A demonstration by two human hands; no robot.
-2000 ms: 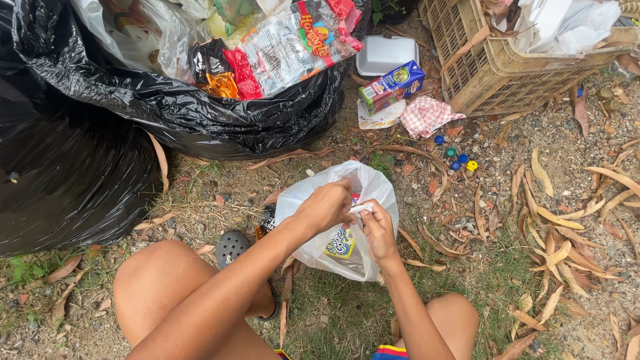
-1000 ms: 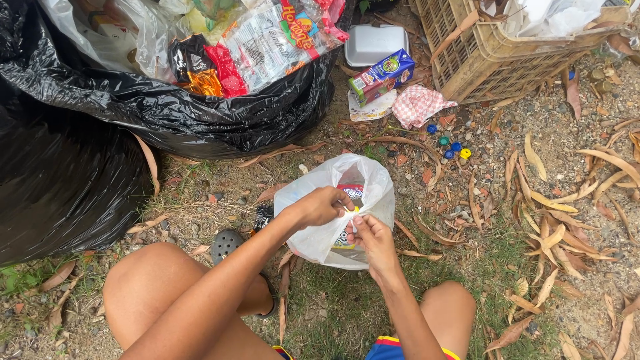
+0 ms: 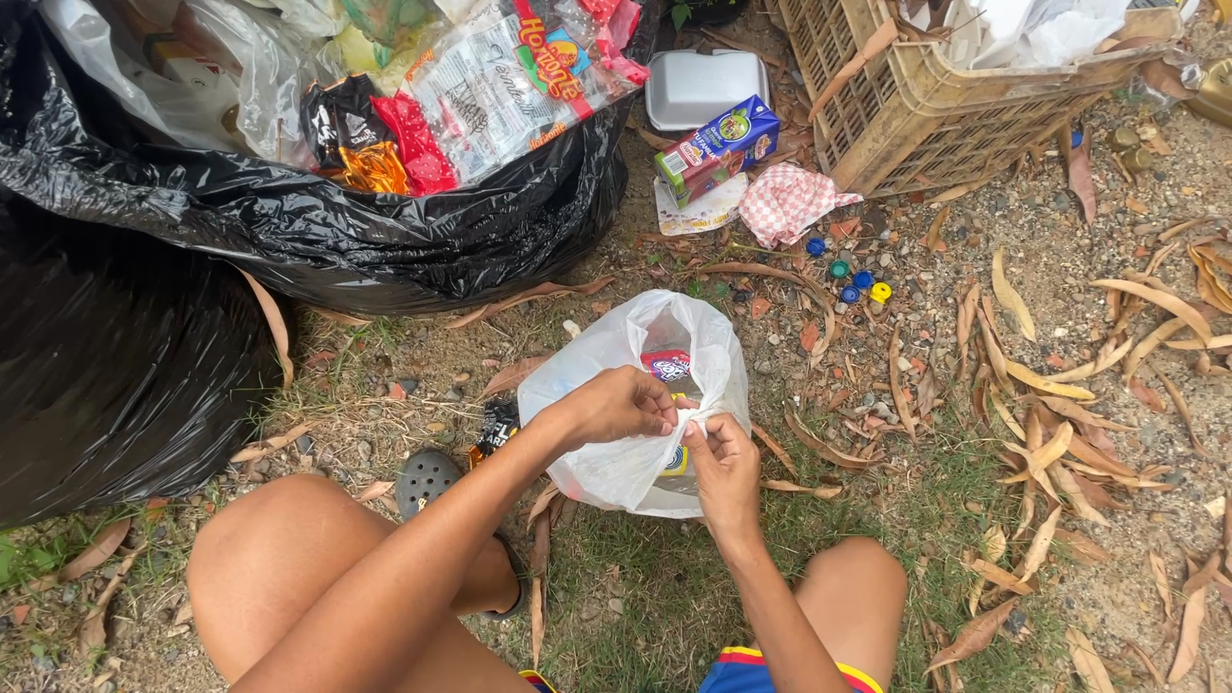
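Note:
A white translucent plastic bag (image 3: 602,390) stands on the ground between my knees, with printed wrappers (image 3: 666,364) inside. My left hand (image 3: 621,406) is at the bag's gathered rim, thumb and fingertips together on the plastic. Close beside it, my right hand (image 3: 722,467) pinches a twisted or knotted part (image 3: 701,416) of the same rim. The fingertips of both hands almost touch. Part of the bag's opening shows behind the hands; its lower contents are hidden.
Black garbage bags (image 3: 414,250) fill the upper left, one holding plastic packaging (image 3: 500,87). A foam container (image 3: 707,82), a drink carton (image 3: 720,149), checked paper (image 3: 791,204) and several bottle caps (image 3: 863,280) lie near a plastic crate (image 3: 924,115). Dry leaves (image 3: 1049,452) cover ground at right.
Both hands remain at the bag's rim. The left hand has shifted its hold on the gathered plastic, and the printed wrappers inside show differently through the opening than two seconds ago.

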